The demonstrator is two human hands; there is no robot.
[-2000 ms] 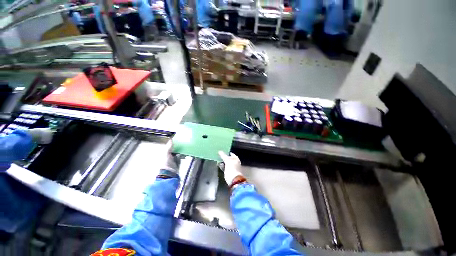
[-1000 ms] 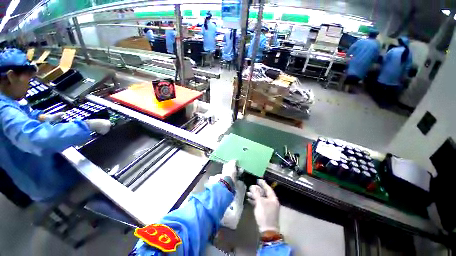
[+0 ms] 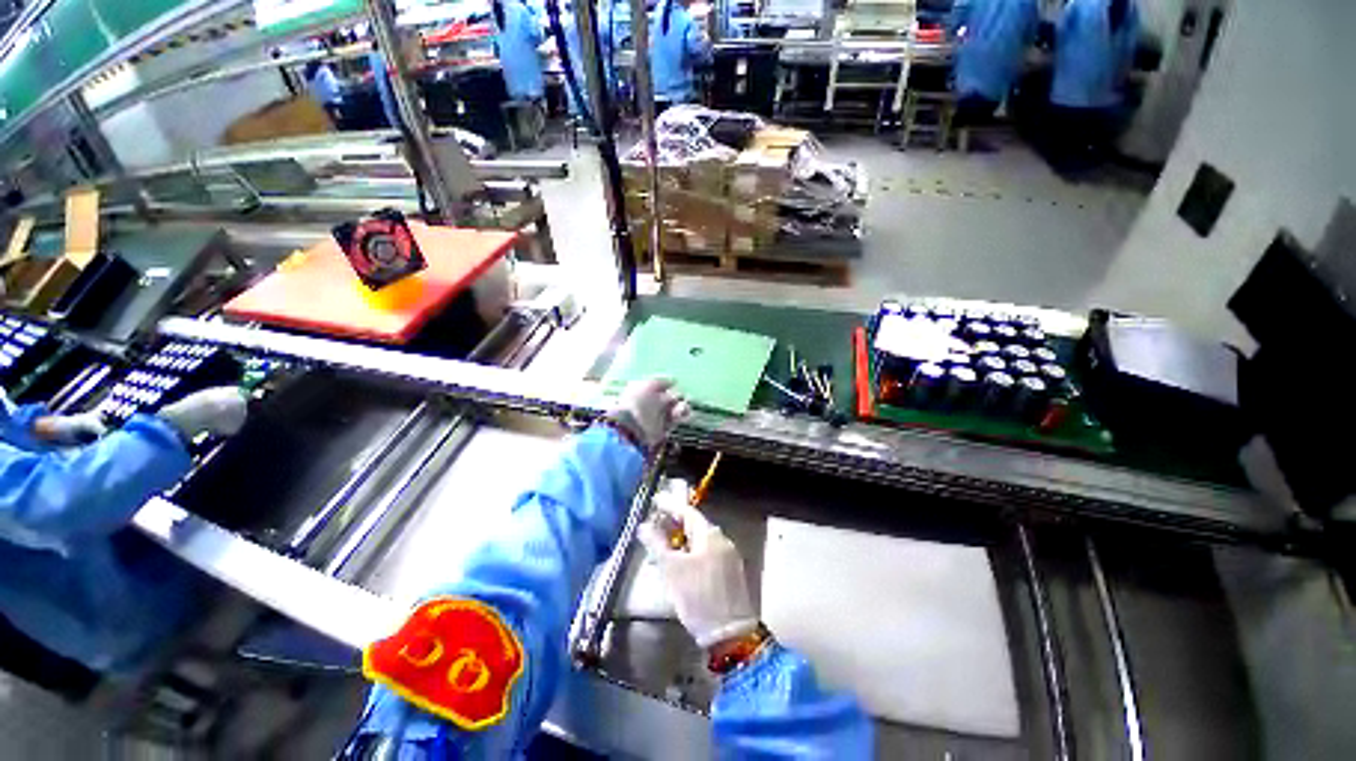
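Note:
The pale green sheet (image 3: pixel 695 361) with a small round hole lies flat on the dark green mat beyond the rail. My left hand (image 3: pixel 650 409), in a white glove, is at the sheet's near edge; whether its fingers grip the sheet cannot be told. My right hand (image 3: pixel 696 568), gloved with a beaded bracelet at the wrist, is lower, over the line bed. It holds a thin orange-yellow tool (image 3: pixel 706 476), its tip pointing up and away. Small dark loose parts (image 3: pixel 805 390) lie just right of the sheet.
A populated circuit board (image 3: pixel 974 366) and a black tray (image 3: pixel 1167 364) stand on the mat at right. A white sheet (image 3: pixel 892 625) lies on the line bed. A fan (image 3: pixel 379 248) stands on a red-orange board (image 3: pixel 461 275). Another worker's gloved hand (image 3: pixel 205 412) is at far left.
The green sheet, held in both hands two seconds ago, now lies on the mat. My right hand has moved down from it and now holds the orange-yellow tool. The view has shifted.

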